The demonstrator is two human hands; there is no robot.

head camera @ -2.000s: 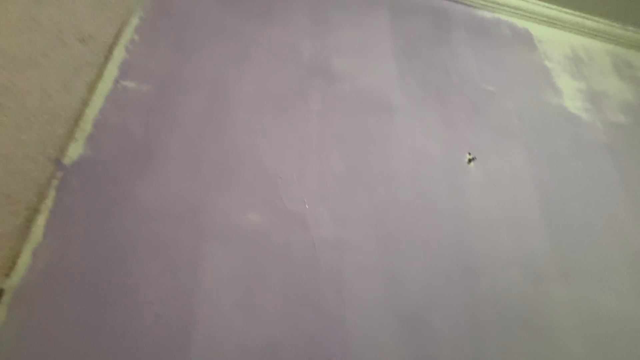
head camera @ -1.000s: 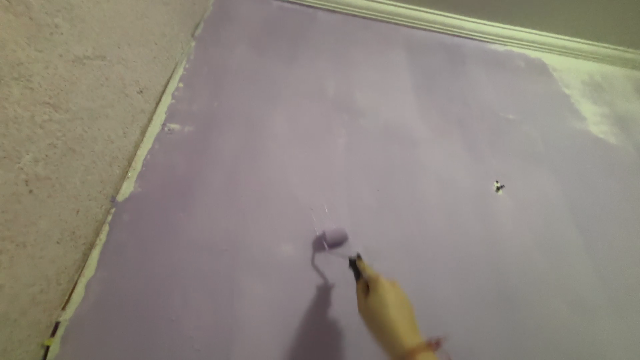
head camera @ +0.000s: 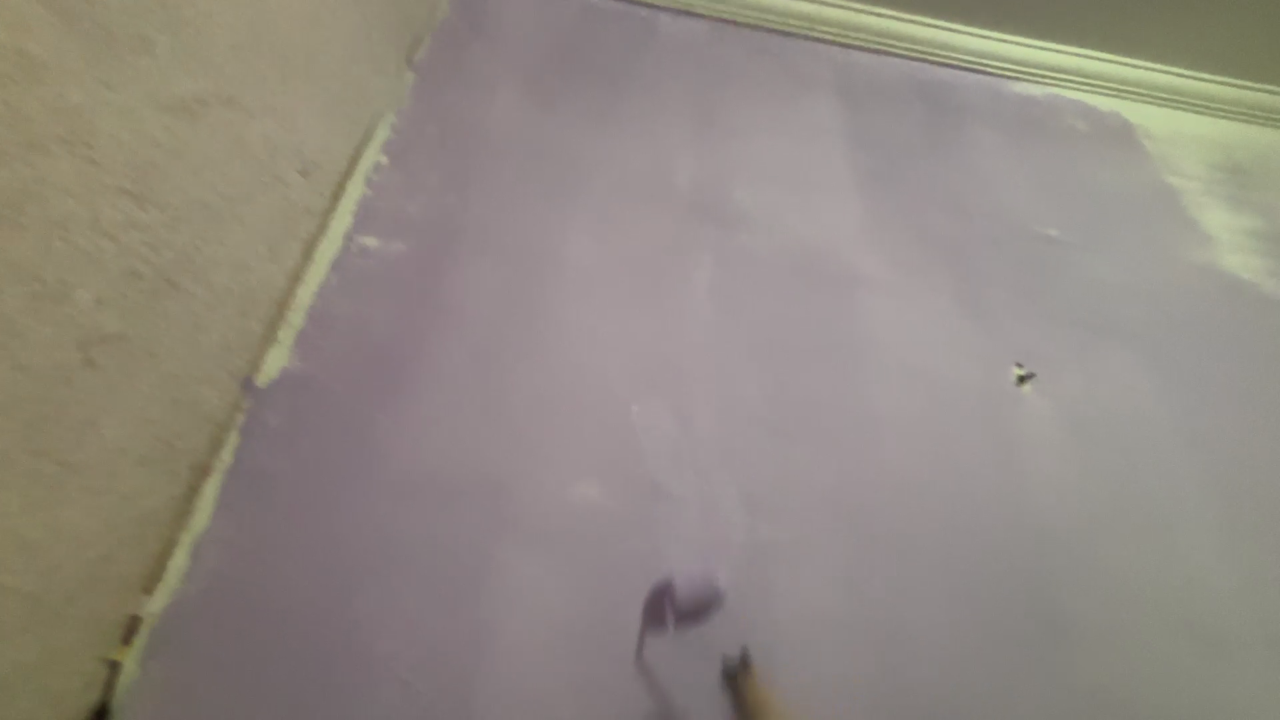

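Note:
A small paint roller (head camera: 697,600), coated purple and blurred, is at the lower middle of a purple-painted wall (head camera: 640,330). Its dark shadow falls on the wall just to its left. My right hand (head camera: 762,698) shows only in part at the bottom edge, closed around the roller's dark handle (head camera: 738,668). Wet-looking streaks of paint run up the wall above the roller. My left hand is out of view.
Pale crown molding (head camera: 960,50) crosses the top right, with unpainted pale wall (head camera: 1220,190) below it. A beige textured surface (head camera: 180,220) lies left, bordered by a pale unpainted strip. A small hole-like mark (head camera: 1022,376) is at right.
Two seconds ago no hand or roller was in view. Since one second ago, my right hand and the roller have moved down the wall, and the hand is now mostly below the frame.

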